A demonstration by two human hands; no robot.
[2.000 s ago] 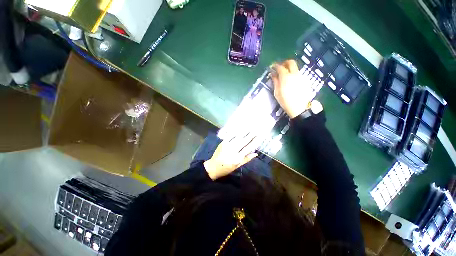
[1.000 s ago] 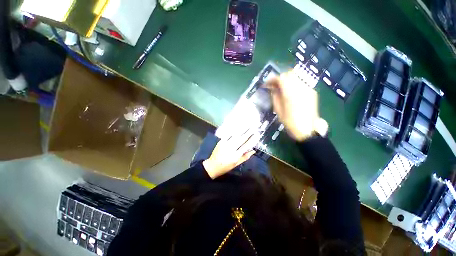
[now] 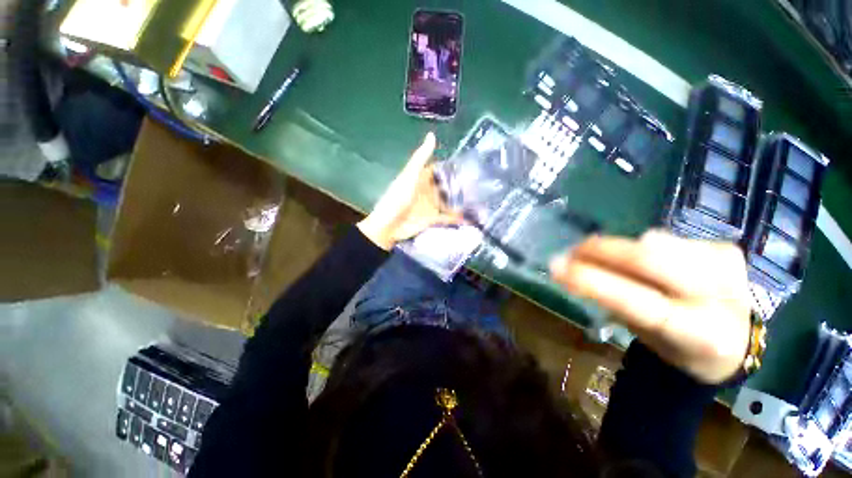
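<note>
The blister tray in work (image 3: 443,250) lies at the bench edge, partly covered by clear, crinkly film (image 3: 500,177). My left hand (image 3: 409,203) grips the tray's left side, thumb raised and fingers partly hidden. My right hand (image 3: 659,294) is raised to the right, blurred, with its fingertips pinching the end of the clear film that stretches from the tray. No tweezers can be made out. A strip of small white adhesive pieces (image 3: 553,154) lies just right of the tray.
A second dark-windowed tray (image 3: 590,105) lies beyond. Two tray stacks (image 3: 717,168) (image 3: 788,210) stand at right, with more trays (image 3: 827,392) lower right. A smartphone (image 3: 434,65), a pen (image 3: 276,99) and a white box (image 3: 241,42) are at left. An open carton (image 3: 182,219) sits below the edge.
My right hand has moved from above the tray out to the lower right, drawing clear film with it. My left hand has moved up from lying flat on the tray to gripping its side.
</note>
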